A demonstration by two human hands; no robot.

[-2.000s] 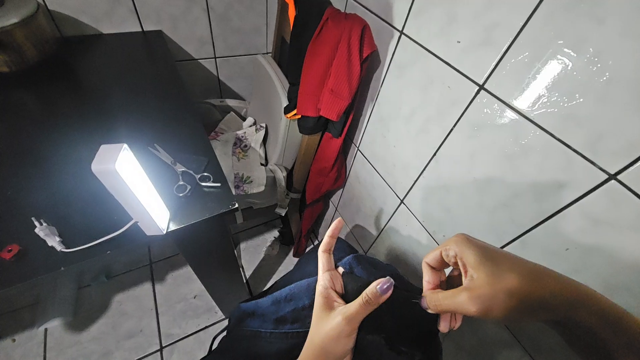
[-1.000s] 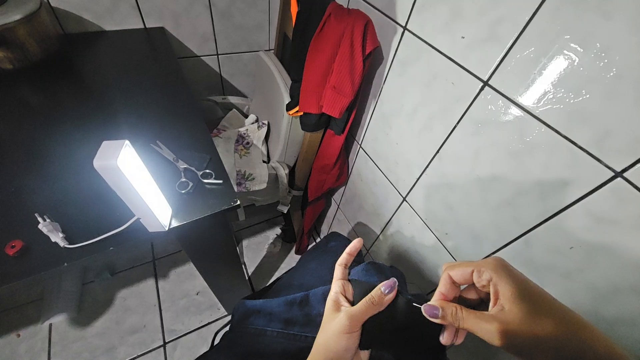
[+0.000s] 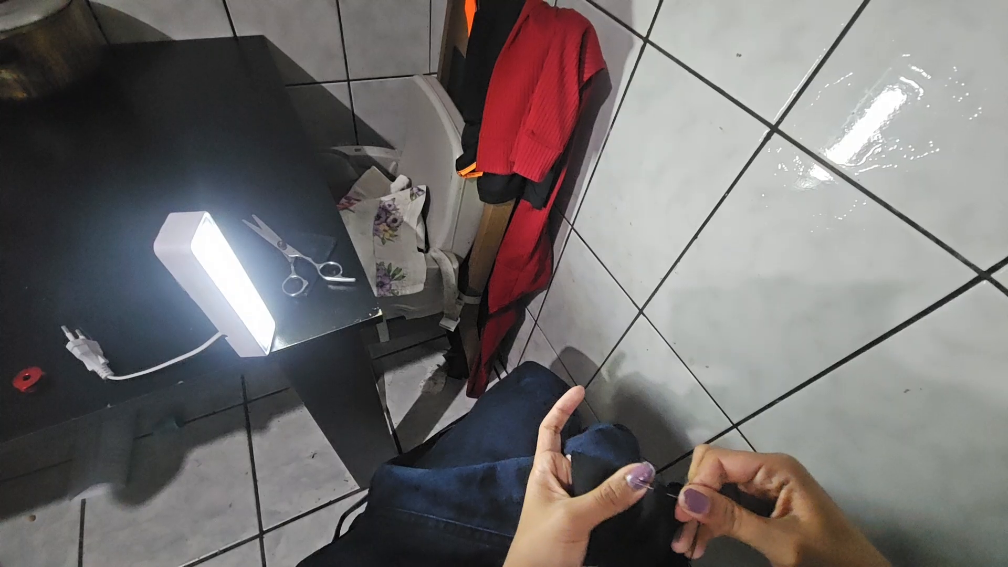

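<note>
Dark cloth [image 3: 598, 472] is held in my left hand [image 3: 571, 492], between the thumb and the curled fingers, while the index finger points up. To its right, my right hand [image 3: 760, 500] pinches a thin needle [image 3: 668, 494] between thumb and index finger. The needle spans the small gap to my left thumbnail; its far end is hard to make out, and any thread cannot be told. Dark blue trousers [image 3: 457, 488] cover the lap beneath both hands. On the black table lie open metal scissors [image 3: 295, 256], beside a lit white lamp [image 3: 220, 283].
The black table [image 3: 134, 173] is at the left, with a white plug [image 3: 87, 350], a small red spool-like object [image 3: 27, 379] and a metal pot [image 3: 47, 47]. A red ribbed garment [image 3: 535, 94] hangs by a white chair [image 3: 437, 142] with floral cloth [image 3: 394, 228]. A tiled wall [image 3: 709, 260] rises at the right.
My left hand has shifted slightly right and down, its thumb now closer to the fingertips of my right hand. The needle lies between them. Lamp and scissors have stayed in place.
</note>
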